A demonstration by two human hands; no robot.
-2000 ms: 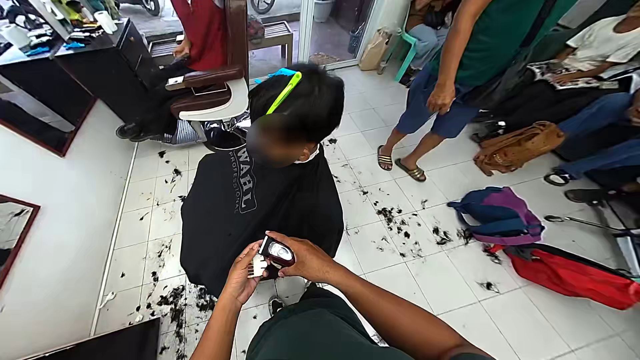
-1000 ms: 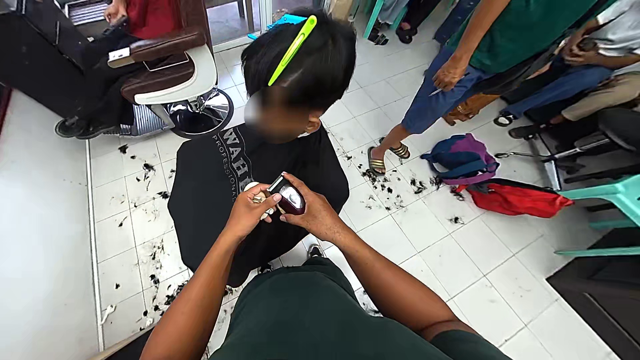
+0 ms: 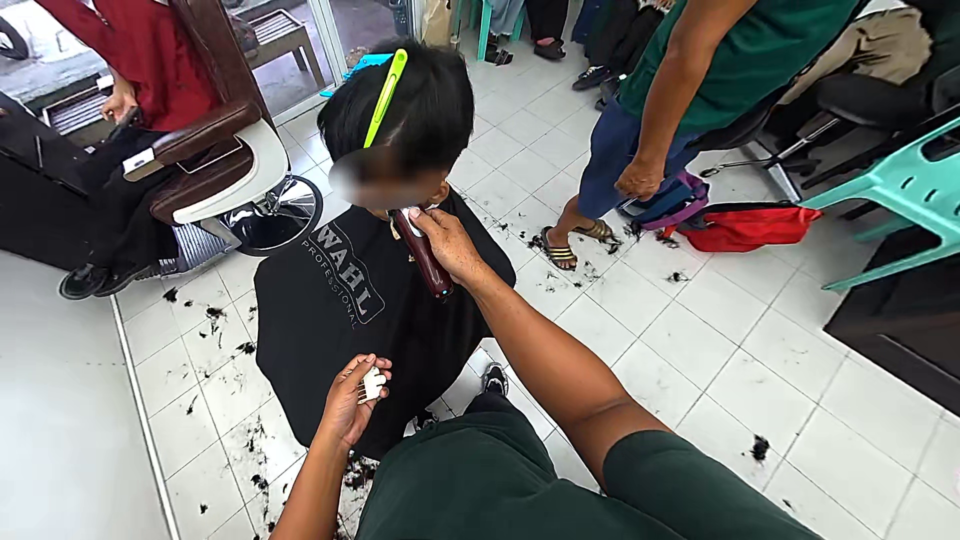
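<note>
My right hand (image 3: 450,244) grips a dark red hair clipper (image 3: 427,259), its head up near the jaw of a seated person. My left hand (image 3: 351,397), lower over the cape, holds a white clipper guard comb (image 3: 371,385) between thumb and fingers. The person wears a black Wahl barber cape (image 3: 405,360). In the black hair (image 3: 431,97) sit a bright green sectioning clip (image 3: 386,97) and a blue clip (image 3: 367,64) behind it. The clipper's blade end is partly hidden against the person.
A brown barber chair (image 3: 202,161) with a person in red stands at the left. To the right a person in green stands in striped sandals (image 3: 561,251), near a red bag (image 3: 742,226) and a green plastic chair (image 3: 900,187). Cut hair lies on the floor tiles (image 3: 682,330).
My hands were together at the clipper and guard; now they are apart. The right hand has moved the clipper up to the person's jaw, while the left keeps the guard. The view has shifted.
</note>
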